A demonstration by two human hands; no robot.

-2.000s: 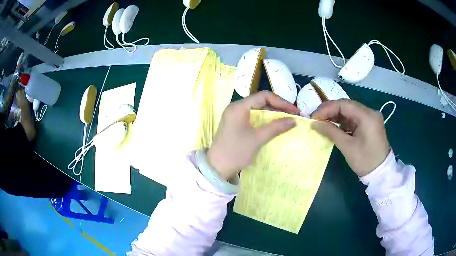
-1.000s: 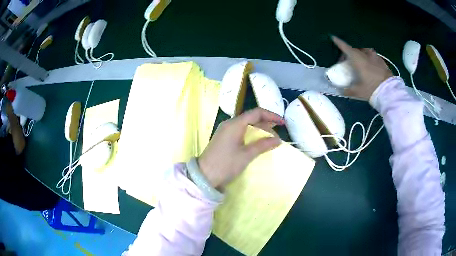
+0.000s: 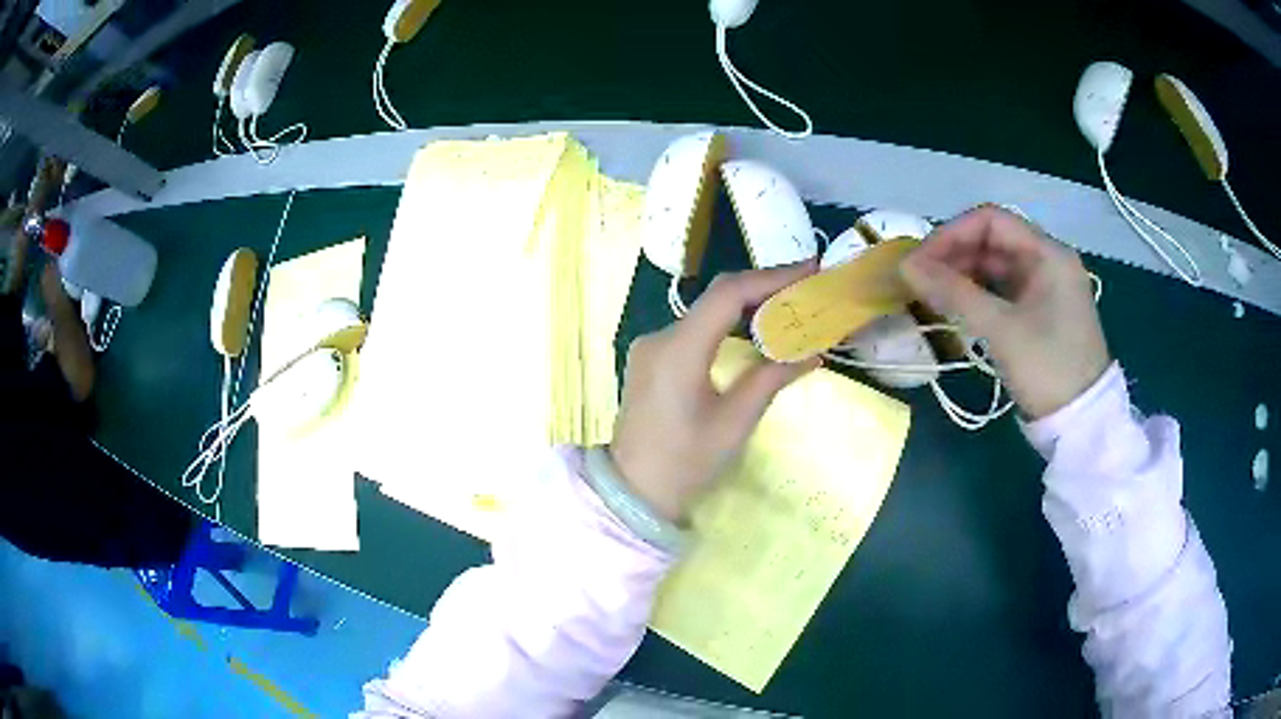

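Observation:
My left hand (image 3: 703,386) grips a handheld unit (image 3: 829,304) by its near-left end, with the mustard-yellow face turned up. My right hand (image 3: 1004,295) has its thumb and fingertips together at the unit's far-right end; whether it holds a sticker or the unit itself cannot be told. A pale yellow backing sheet (image 3: 780,541) hangs below my left hand, its top edge at the fingers. White cords trail behind the unit. More white units (image 3: 763,214) stand just behind my hands. A thick fanned stack of sheets (image 3: 464,309) lies left of my left hand.
A narrow pale sheet (image 3: 309,485) with units and cords on it lies further left. A grey rail (image 3: 351,157) crosses behind the bench; units with cords lie on the dark belt beyond. At left are a white bottle (image 3: 110,263), another person's arm and a blue stool (image 3: 225,579).
My right hand has come back from the rail with a white unit. That unit is now in my left hand, yellow face up, above the sheet. Units on the belt have shifted left.

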